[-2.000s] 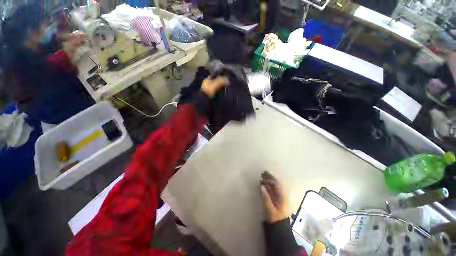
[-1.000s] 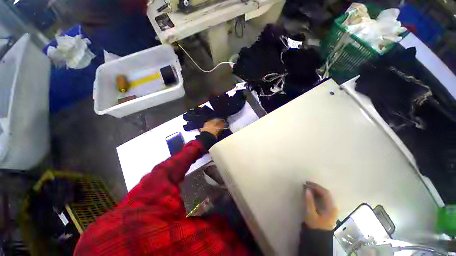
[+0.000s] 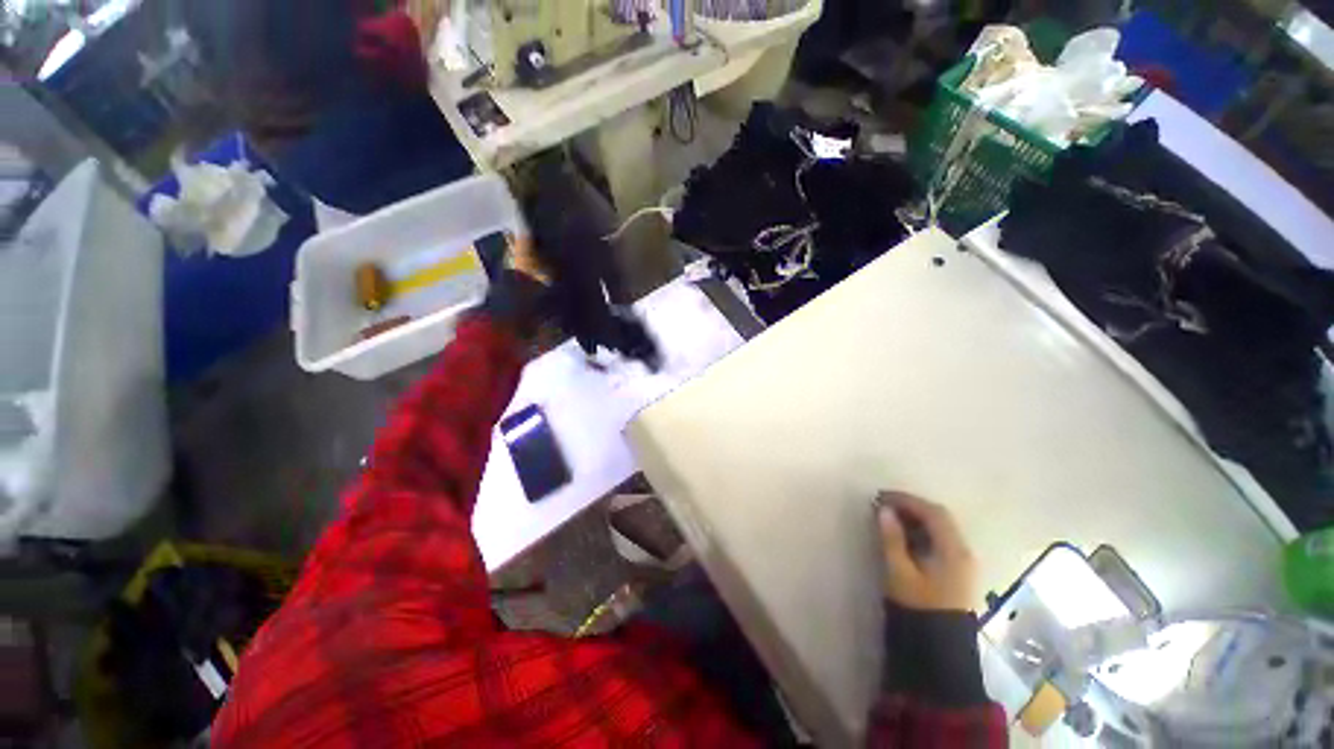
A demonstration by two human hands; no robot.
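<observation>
My left hand [image 3: 524, 264] is stretched out over the white lower surface [image 3: 673, 340], beside the white bin. It grips a blurred bundle of black fabric pieces [image 3: 582, 278] that hangs to the right of the hand; the fingers are partly hidden. My right hand [image 3: 925, 553] rests on the white sewing table [image 3: 878, 381] with its fingers curled; whether it holds something small cannot be told. The needle plate [image 3: 1075, 622] of the sewing machine [image 3: 1229, 680] lies just right of my right hand.
A phone [image 3: 536, 451] lies on the lower surface. A white bin [image 3: 325, 288] stands on the floor. Tied black bundles [image 3: 790, 190] lie behind the table, and more black fabric [image 3: 1170, 278] lies at right. A green basket [image 3: 973, 147] and green bottle [image 3: 1312, 571] are also there. A person [image 3: 315, 88] sits behind.
My left hand has lifted the black bundle off the lower surface and moved up and left toward the bin. The phone is more exposed. My right hand has stayed on the table.
</observation>
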